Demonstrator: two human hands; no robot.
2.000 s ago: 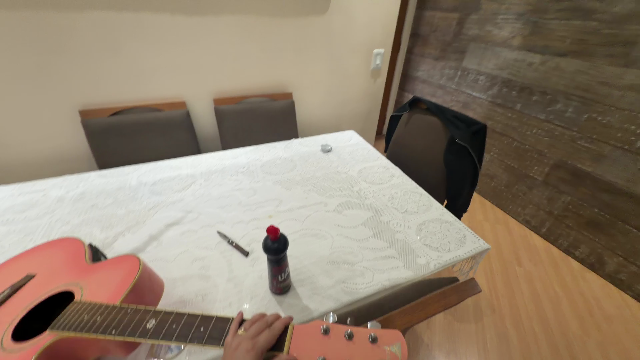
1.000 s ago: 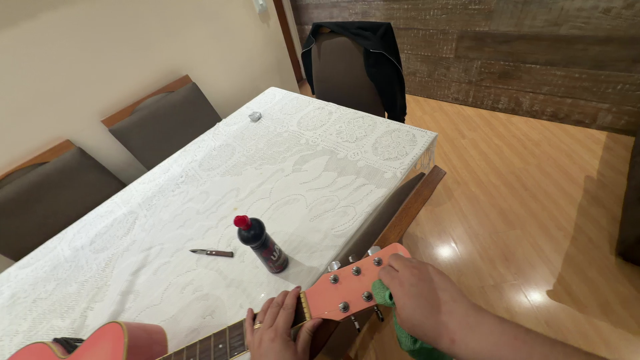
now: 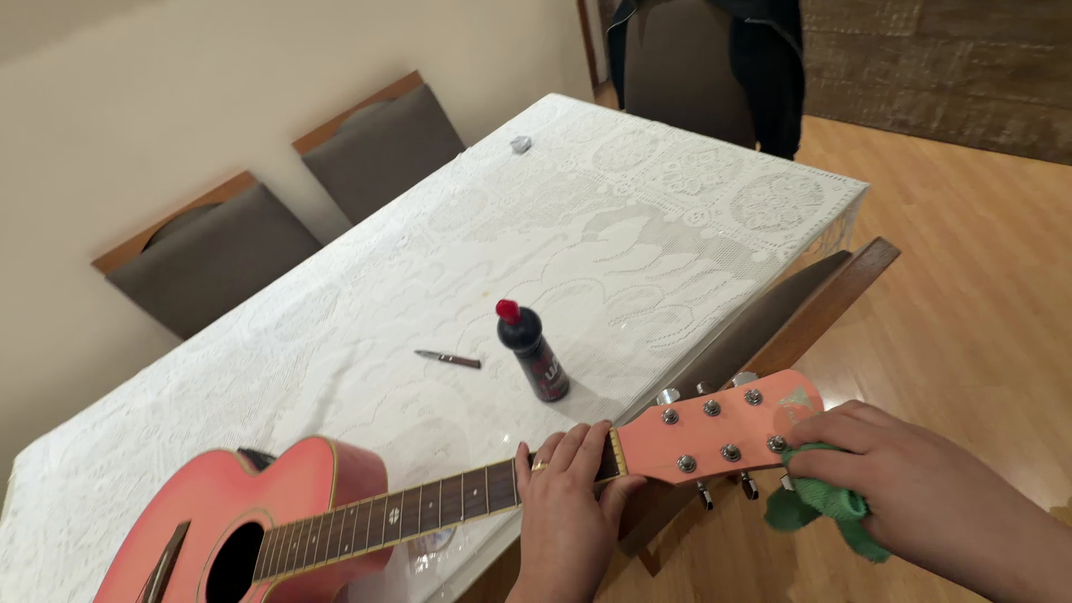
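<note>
A pink acoustic guitar (image 3: 352,469) lies with its body at the lower left and its headstock (image 3: 712,423) beyond the table's near edge. My left hand (image 3: 569,494) is wrapped around the neck just below the nut, a ring on one finger. In my right hand (image 3: 871,469) is a green cloth (image 3: 825,498), touching the lower edge of the headstock by an end tuning peg. Beyond the neck, a dark bottle with a red cap (image 3: 540,360) stands upright on the table. To its left lies a small knife with a brown handle (image 3: 448,359).
A white lace tablecloth (image 3: 452,251) covers the table, with a small clear object (image 3: 521,144) near the far corner. Two chairs (image 3: 381,155) stand along the wall. Another chair (image 3: 804,310) is against the right edge, and one with a dark jacket (image 3: 775,84) stands at the far end.
My right hand with the green cloth, absent two seconds ago, has come in at the headstock and since shifted slightly around its end. My left hand stays at the neck. The view has turned right.
</note>
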